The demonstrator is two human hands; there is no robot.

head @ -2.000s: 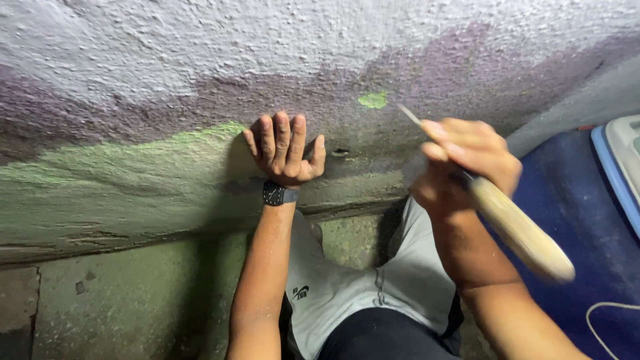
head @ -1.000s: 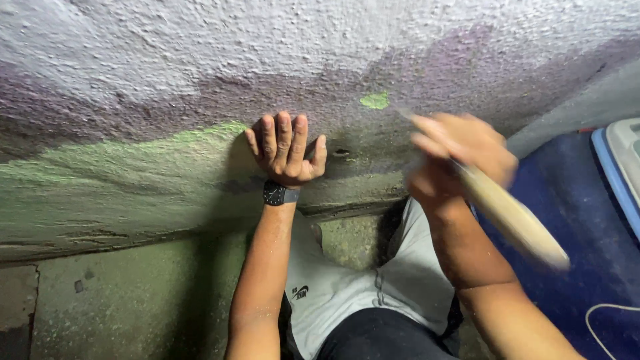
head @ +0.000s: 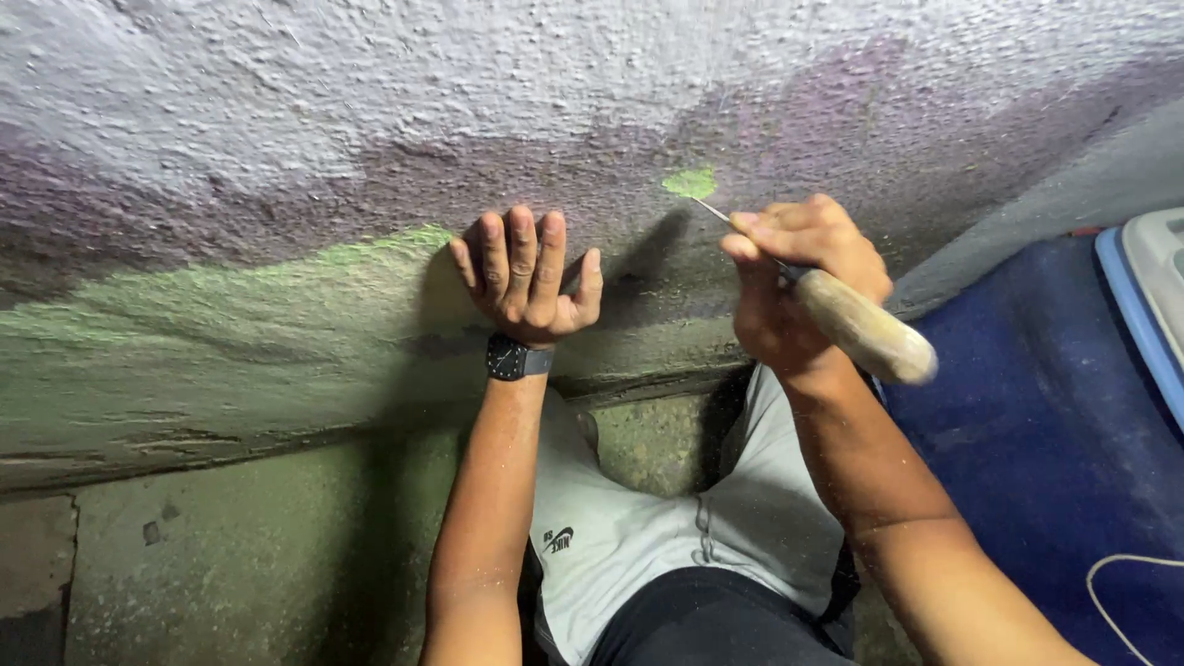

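Observation:
My left hand (head: 532, 282), with a dark watch (head: 516, 359) at the wrist, rests against the rough wall with its fingers apart and holds nothing. My right hand (head: 809, 273) grips a hand tool with a pale wooden handle (head: 865, 324) and a thin metal shaft; its exact kind cannot be told. The tip of the shaft is at the lower edge of a small green patch (head: 690, 182) on the purple-grey part of the wall (head: 592, 171). A larger light green area (head: 268, 296) lies left of my left hand. My fingers hide part of the shaft.
At the right stands a large blue plastic container (head: 1008, 388) with a light blue and grey lid (head: 1142, 305). A pale cord (head: 1091, 587) hangs over its side. Below the wall is a worn concrete floor (head: 231, 546), and my legs in grey trousers (head: 638, 518) are close to the wall.
The tool in my right hand was blurred and its tip stood to the right of the small green patch; now the tip is at the patch's lower edge. My left hand has stayed in place.

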